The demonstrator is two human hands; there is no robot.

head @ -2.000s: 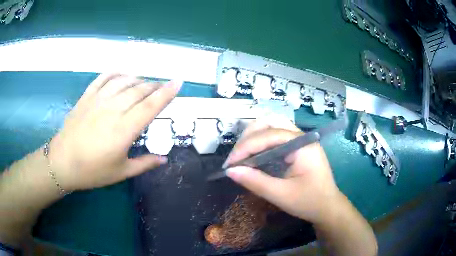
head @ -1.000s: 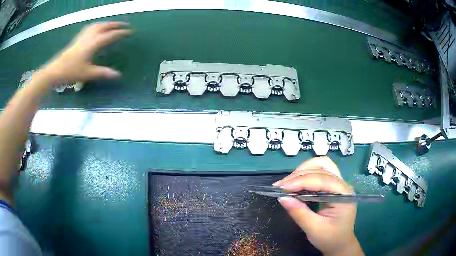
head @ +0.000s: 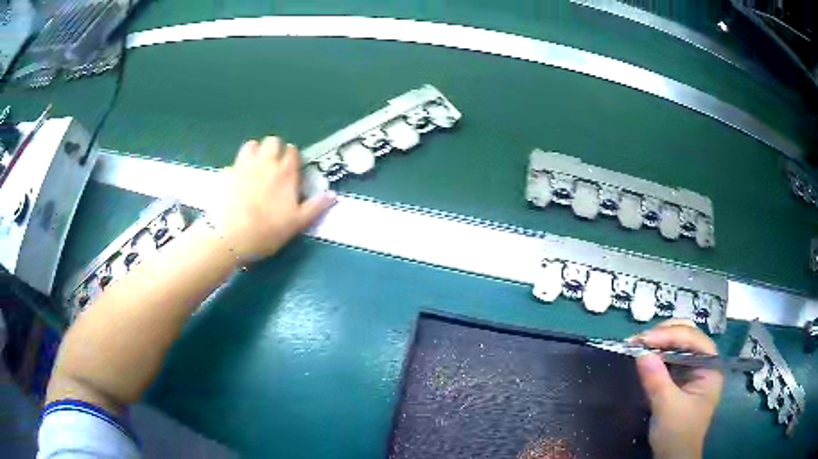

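Observation:
My left hand [head: 265,202] is at the near left end of a silver-grey fixture [head: 381,133] that lies slanted on the green belt, with its fingers and thumb around that end. Dark wound coils sit in its recesses. My right hand [head: 682,372] holds grey tweezers [head: 735,363] like a pen, tips pointing left over the upper edge of the black scrap tray [head: 529,381]. The tweezer tips touch no fixture. Orange-brown wire scrap [head: 545,448] lies in the tray, cut off by the bottom edge of the picture.
Another loaded fixture [head: 619,199] lies on the belt, one on the pale strip [head: 632,280], one at the far right [head: 773,376] and one beyond my left forearm [head: 130,255]. A white machine [head: 45,202] stands at the left. Clear bags or trays show at the upper left.
My left hand has moved from above the belt's left side onto the slanted fixture's end. The view has shifted left, so the tray and other fixtures appear further right. My right hand still holds the tweezers.

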